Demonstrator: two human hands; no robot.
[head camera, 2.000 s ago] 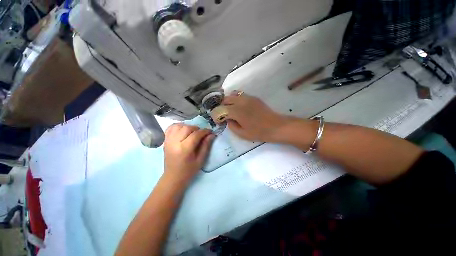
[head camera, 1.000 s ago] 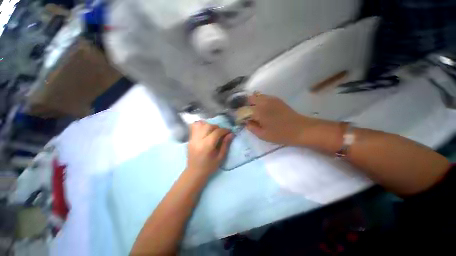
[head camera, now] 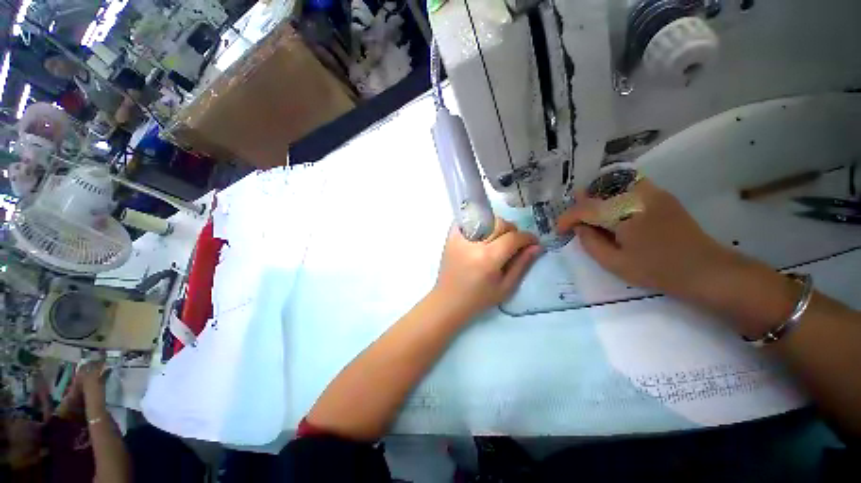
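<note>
A thin pale blue fabric piece point(head camera: 510, 368) lies across the table and runs up to the presser foot point(head camera: 548, 224) of the white sewing machine point(head camera: 510, 104). My left hand point(head camera: 483, 269) is left of the foot, fingers bent and fingertips pinching the fabric. My right hand point(head camera: 656, 241) is right of the foot, with thumb and finger closed on the fabric edge close to the needle. The needle tip is hidden. A tan-yellow disc point(head camera: 618, 209) shows at my right fingers. The lamp tube point(head camera: 461, 174) hangs just above my left hand.
A brown stick point(head camera: 780, 185) and black snips point(head camera: 831, 209) lie right of the machine. A printed ruler scale point(head camera: 703, 382) runs near the front edge. Red material point(head camera: 200, 283) is at the table's left. Beyond are a white fan point(head camera: 75, 222), a cardboard box point(head camera: 269, 99) and another person's arm point(head camera: 102, 424).
The view has swung left, so the machine and hands sit farther right and the fan and another person's arm show. Both hands stay beside the presser foot.
</note>
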